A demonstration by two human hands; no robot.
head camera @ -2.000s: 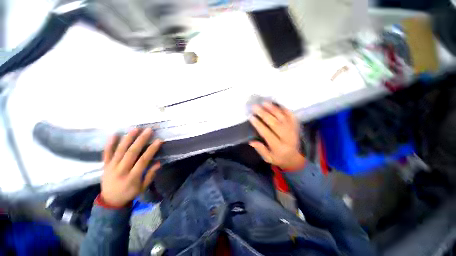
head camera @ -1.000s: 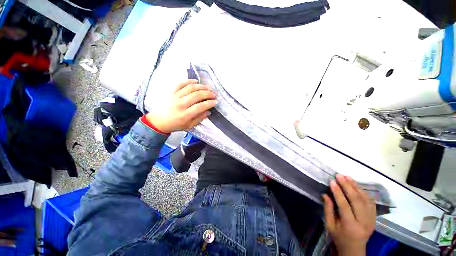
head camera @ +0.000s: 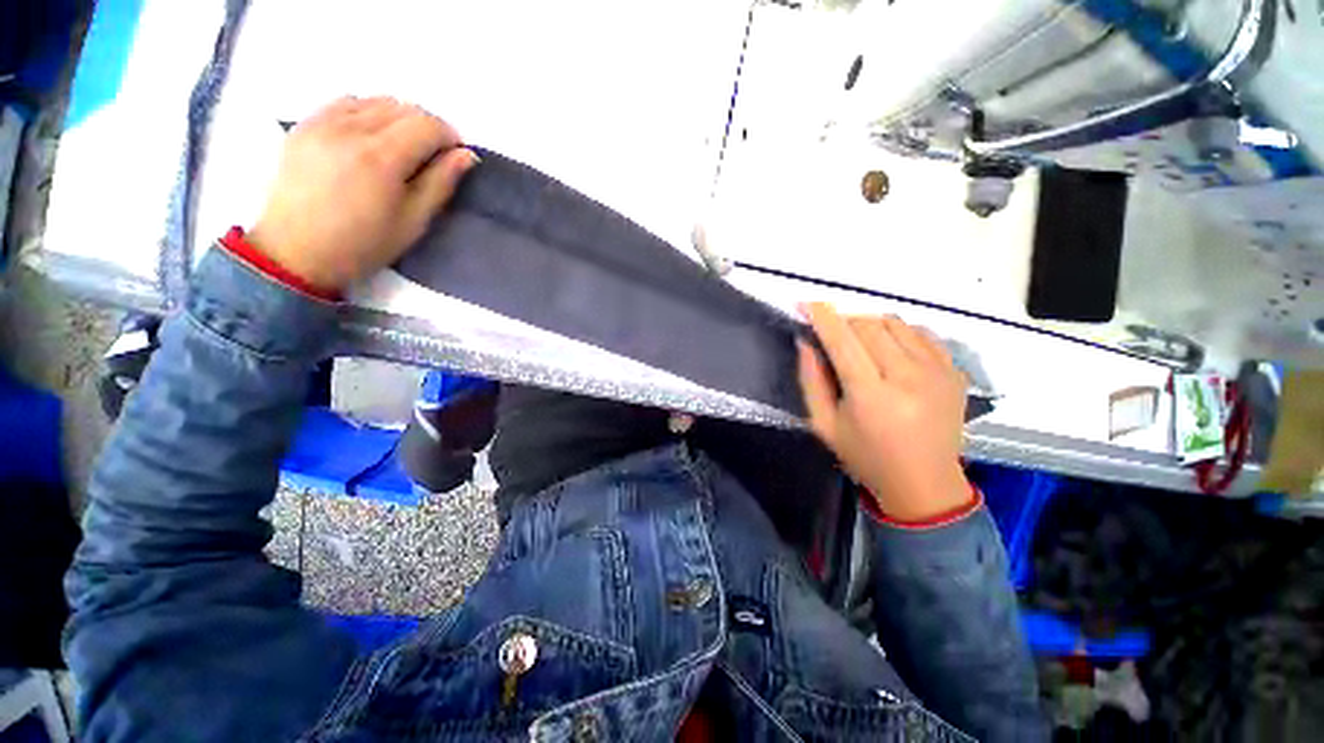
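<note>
A dark grey curved collar piece [head camera: 581,276] lies along the front edge of the white table, stretched between my two hands, dark face up. My left hand [head camera: 356,189] grips its left end, with thumb and fingers closed on the cloth. My right hand [head camera: 889,399] holds it near its right end, with fingertips on top and thumb at the near edge. A small grey tip of the piece shows beyond my right hand. Much of the left end is hidden under my left hand.
The sewing machine head [head camera: 1133,73] is at the upper right, a black rectangle [head camera: 1077,244] below it. A green-white packet [head camera: 1199,417] and red loop handles [head camera: 1237,436] lie at the right edge. A narrow dark strip [head camera: 196,145] runs down the left. Blue bins [head camera: 1024,523] are below.
The collar piece now shows a broad plain dark face where pale layers showed before. My left hand has closed around its end. The view has shifted to the right.
</note>
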